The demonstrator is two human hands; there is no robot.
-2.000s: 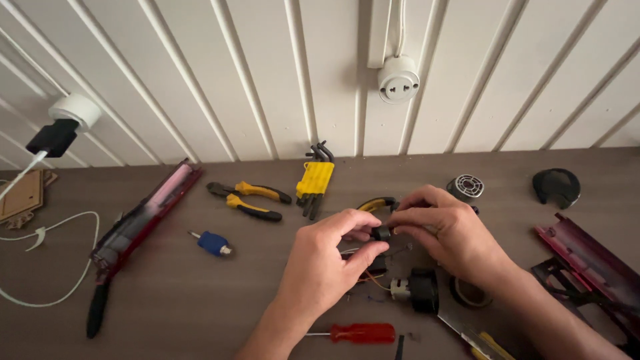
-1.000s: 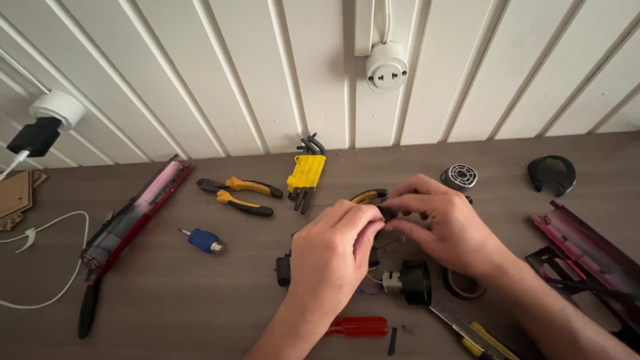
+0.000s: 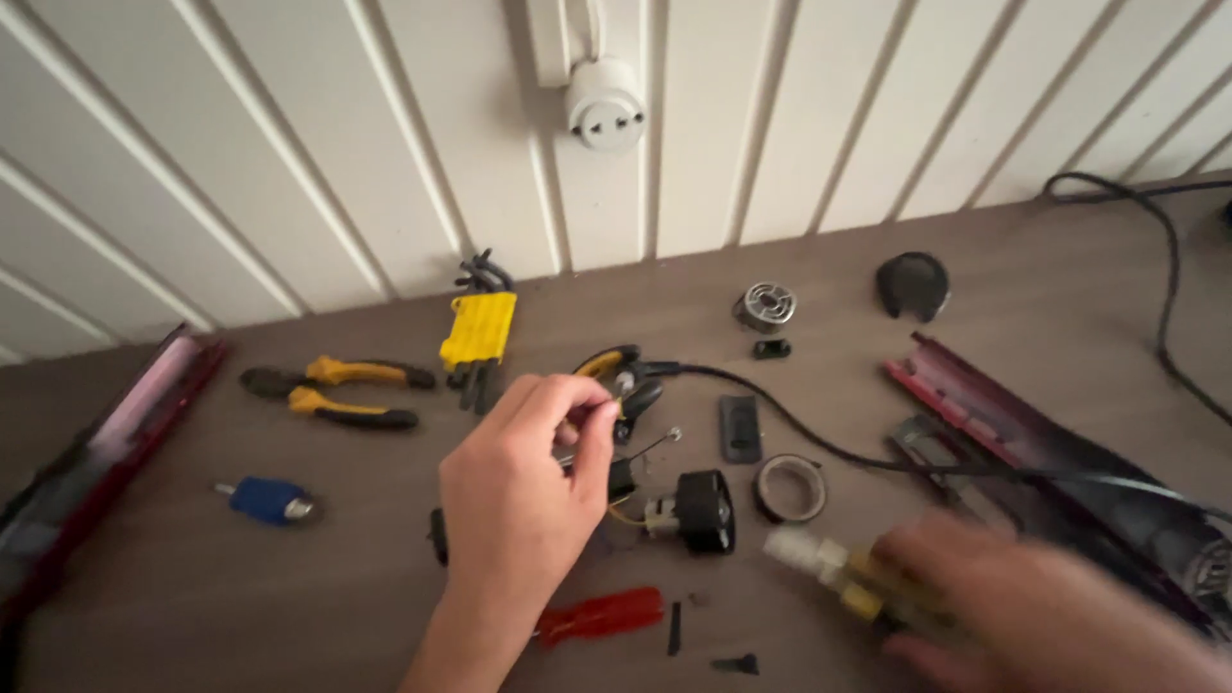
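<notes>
My left hand (image 3: 529, 481) pinches a small part or wire end, too small to name, near the middle of the wooden table. Beside its fingertips lie a black cable (image 3: 828, 443) and yellow-and-black handles (image 3: 606, 364), partly hidden by the hand. A small motor with a black round housing (image 3: 705, 512) sits right of the wrist, thin wires running from it. At the lower right my right hand (image 3: 972, 577), blurred, is closed on a yellow utility knife (image 3: 866, 587) whose pale front end points left. A red-handled screwdriver (image 3: 602, 616) lies below, between the hands.
Left are yellow-and-black pliers (image 3: 337, 390), a yellow hex key holder (image 3: 478, 330), a blue screwdriver bit handle (image 3: 269, 500) and a dark red shell half (image 3: 125, 452). Right are a metal ring (image 3: 789, 488), a round grille (image 3: 768, 306), a black curved cap (image 3: 912, 286) and another red shell half (image 3: 1020, 443).
My right hand has left the left hand's fingertips and moved to the lower right, where it has taken hold of the utility knife. My left hand stays near the middle.
</notes>
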